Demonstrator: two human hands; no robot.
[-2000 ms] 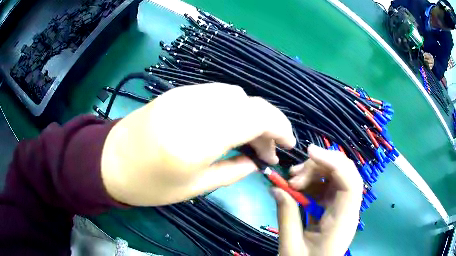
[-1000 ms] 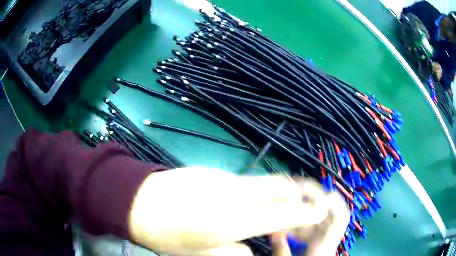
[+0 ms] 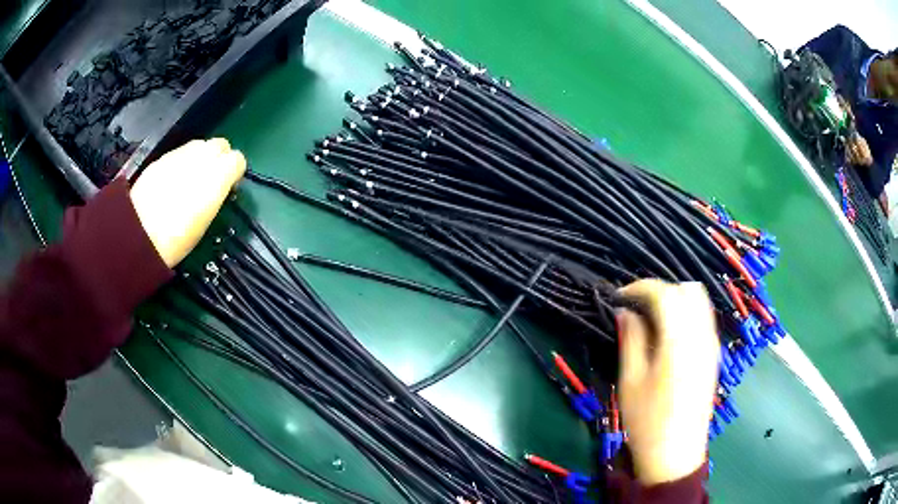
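My left hand [image 3: 189, 200] is at the left, just below the parts bin, fingers together and pointing up-right. Its fingertips are beside the plain end of a stray cable [image 3: 295, 196]; whether they pinch anything is hidden. My right hand [image 3: 670, 369] is blurred over the lower right of the large cable pile [image 3: 551, 177]. Its fingers are curled down at the cables near the red and blue ends, and a bit of red shows by them. Whether it grips a cable I cannot tell. The smaller cable pile [image 3: 325, 364] lies at lower left.
The black parts bin [image 3: 148, 153] with loose black sleeves stands at upper left. Single cables [image 3: 394, 277] lie between the piles, one bent across. A pale strip [image 3: 822, 394] runs along the green bench. A person in dark clothing [image 3: 837, 59] is at upper right.
My hands were together on a red-and-blue cable end at lower middle. They are now apart: the left has moved up-left toward the bin, the right up over the large pile.
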